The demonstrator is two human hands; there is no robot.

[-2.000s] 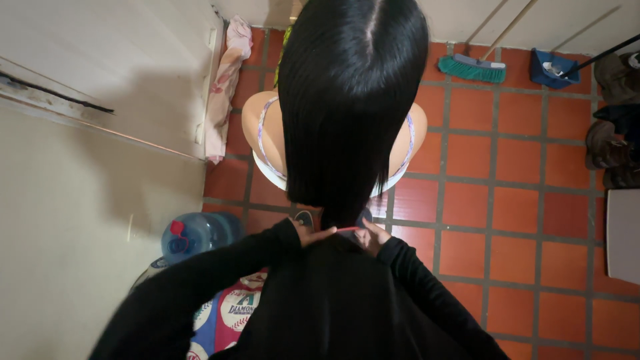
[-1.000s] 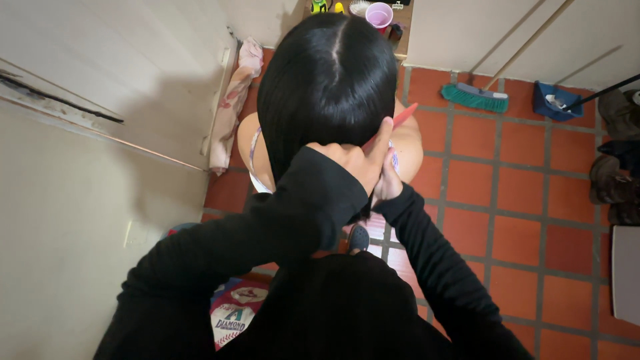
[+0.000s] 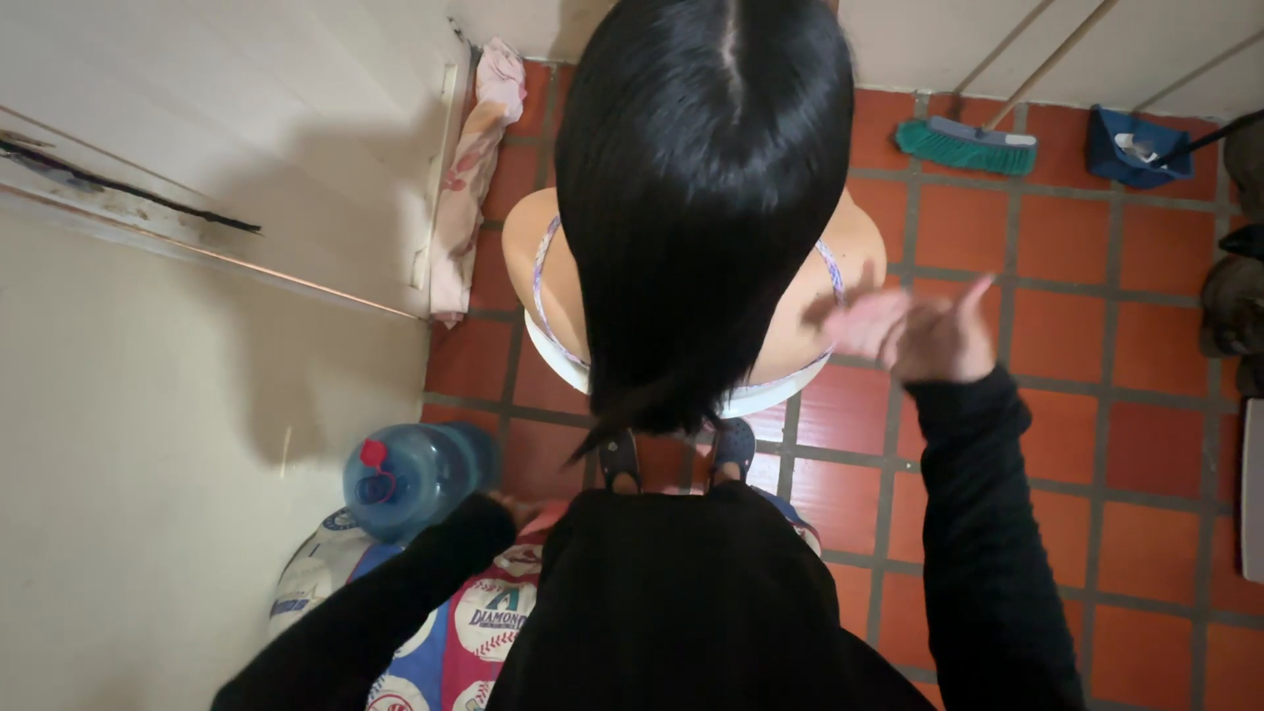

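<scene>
A seated person with long, straight black hair (image 3: 681, 217) has their back to me, and the hair hangs down past the shoulders in one loose mass. A few strands stick out to the left at its lower end. My right hand (image 3: 923, 331) is in the air to the right of the person's shoulder, slightly blurred, fingers spread and holding nothing. Low at the left, my left hand (image 3: 517, 510) is mostly hidden by its black sleeve. A pinkish-red thing (image 3: 545, 517) shows beside its fingers; whether the hand grips it is unclear.
The person sits on a white seat (image 3: 765, 398). A blue water jug (image 3: 410, 479) stands at the left beside a baseball-print fabric (image 3: 494, 617). Rolled pink cloth (image 3: 474, 188) lies along the door. A green broom (image 3: 968, 146) and a blue dustpan (image 3: 1136, 148) are by the far wall.
My hands have moved apart from the right side of the hair, the left down and leftward, the right out to the right. The red comb seen there earlier has left the hair.
</scene>
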